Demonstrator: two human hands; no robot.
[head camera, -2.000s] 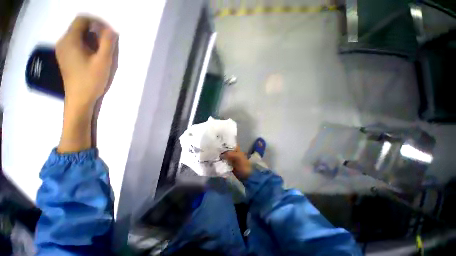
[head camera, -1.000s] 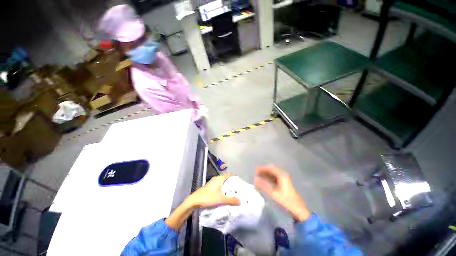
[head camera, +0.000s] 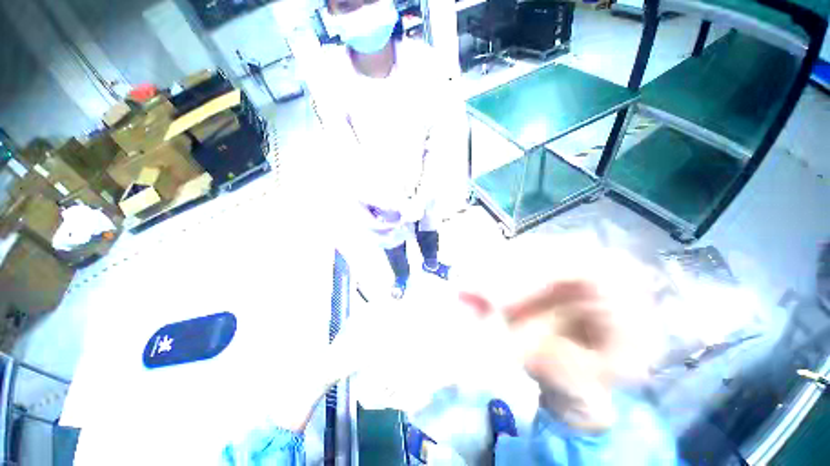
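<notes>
The picture is strongly overexposed. The white housing (head camera: 218, 400) lies at the left, with its dark rounded display panel (head camera: 189, 339) facing up. A washed-out white shape, which looks like the cloth (head camera: 414, 359), is beside the housing's right edge. My left sleeve (head camera: 264, 446) shows at the bottom; my left hand is almost lost in the glare near the cloth, so its grip cannot be told. My right hand (head camera: 573, 341) is raised right of the cloth, blurred, with its fingers bent; whether it holds anything cannot be told.
A masked person (head camera: 387, 136) in a pale smock stands just beyond the housing. A green-topped cart (head camera: 551, 100) and a green shelf rack (head camera: 701, 100) are at the back right. Cardboard boxes (head camera: 155, 155) are piled at the back left. A stool (head camera: 696, 264) is at the right.
The picture has become much brighter. The person has come to stand more in the middle of the view. My right hand has shifted right, and the display panel appears slightly lower and further left.
</notes>
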